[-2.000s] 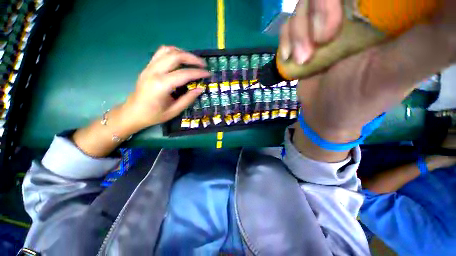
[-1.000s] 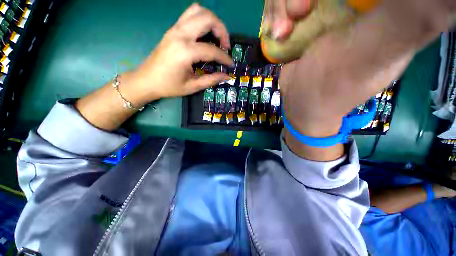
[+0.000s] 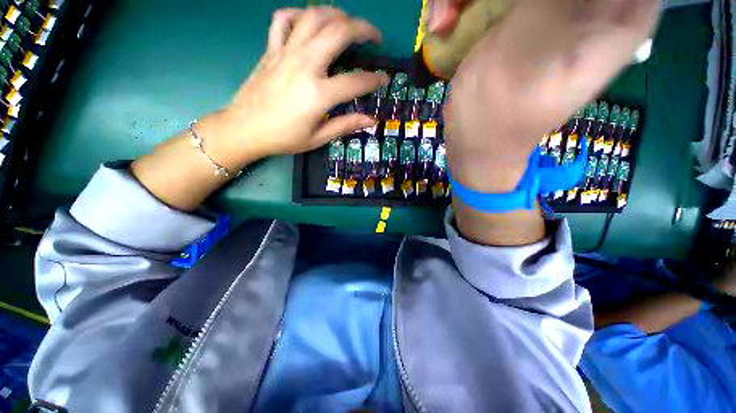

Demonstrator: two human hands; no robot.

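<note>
A long black tray (image 3: 311, 179) lies in front of me with two rows of small modules, each with a green board and an orange-and-white end. My left hand (image 3: 303, 89), with a thin bracelet, is over the tray's upper left part, fingers curved and apart; I see nothing held in it. My right hand (image 3: 537, 85), with a blue wrist band (image 3: 504, 198), is shut on a tan-wrapped electric screwdriver (image 3: 472, 36). Its dark tip is at the tray's upper edge, above the upper row. My right hand and wrist hide the tray's middle.
The tray lies on a green mat (image 3: 161, 73) with a yellow line. Another tray with similar modules (image 3: 18, 79) is at the far left. Pale sheets (image 3: 718, 121) are at the right edge. A coworker's blue sleeve and forearm (image 3: 662, 355) are at the lower right.
The tray now shows further left and its right part has come into view. My right hand has moved up and left with the screwdriver. My left hand has moved right relative to my body.
</note>
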